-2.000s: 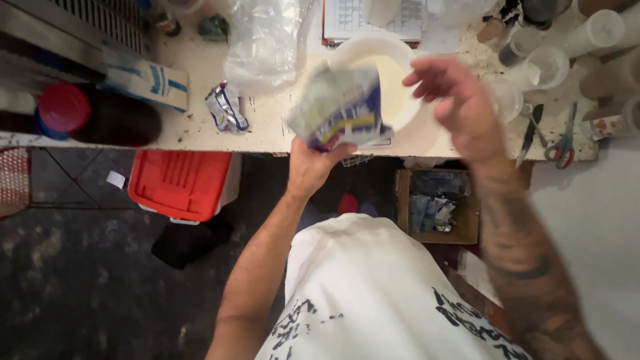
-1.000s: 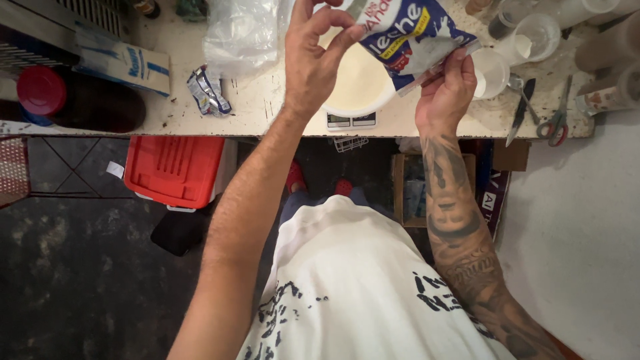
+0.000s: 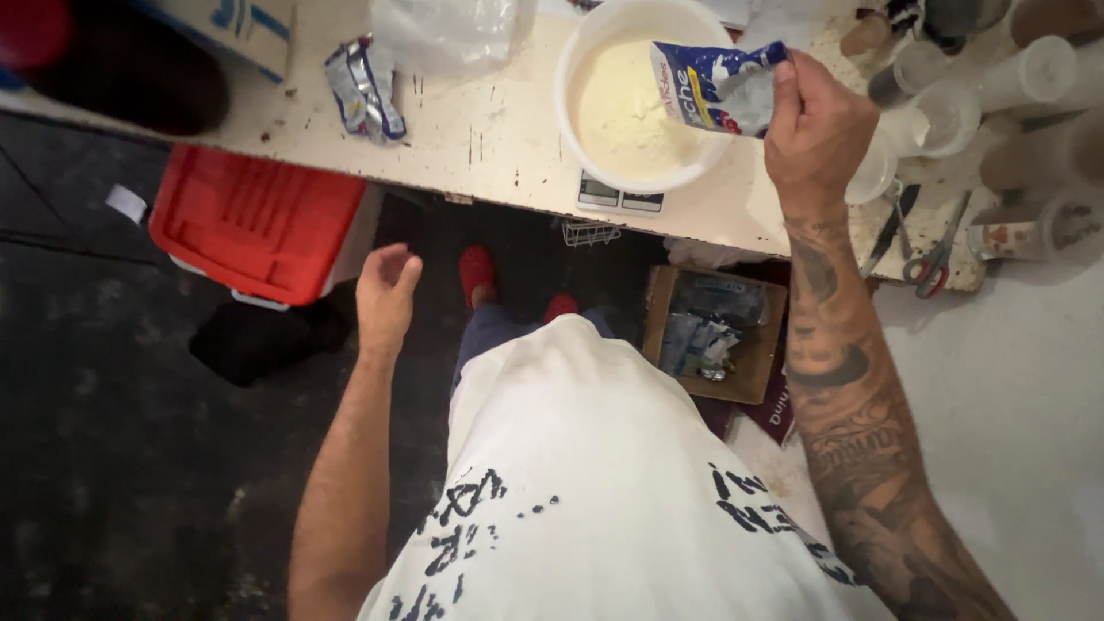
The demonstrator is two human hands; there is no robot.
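Observation:
My right hand point(image 3: 815, 121) grips one end of a blue and white milk powder pouch point(image 3: 720, 86), tipped sideways over a white plastic bowl point(image 3: 565, 95). Pale cream powder point(image 3: 634, 112) with small lumps lies in the bowl. Beneath the bowl, the front of a digital kitchen scale point(image 3: 619, 197) shows at the table's edge. My left hand point(image 3: 386, 297) hangs below the table with fingers slightly curled, touching nothing. A crumpled silver and blue pouch point(image 3: 366, 90) lies on the table to the left of the bowl.
Clear plastic bags point(image 3: 448, 30) lie behind the crumpled pouch. Plastic cups point(image 3: 944, 116), a knife point(image 3: 891, 228) and scissors point(image 3: 940, 254) are at the right. On the floor stand a red-lidded bin point(image 3: 259, 220) and a cardboard box point(image 3: 759, 362) holding wrappers. A dark red-lidded jar point(image 3: 147, 78) is at the left.
My left hand has let go of the pouch and moved down off the table. The pouch, held up in both hands one second ago, is now tilted over the bowl in my right hand alone.

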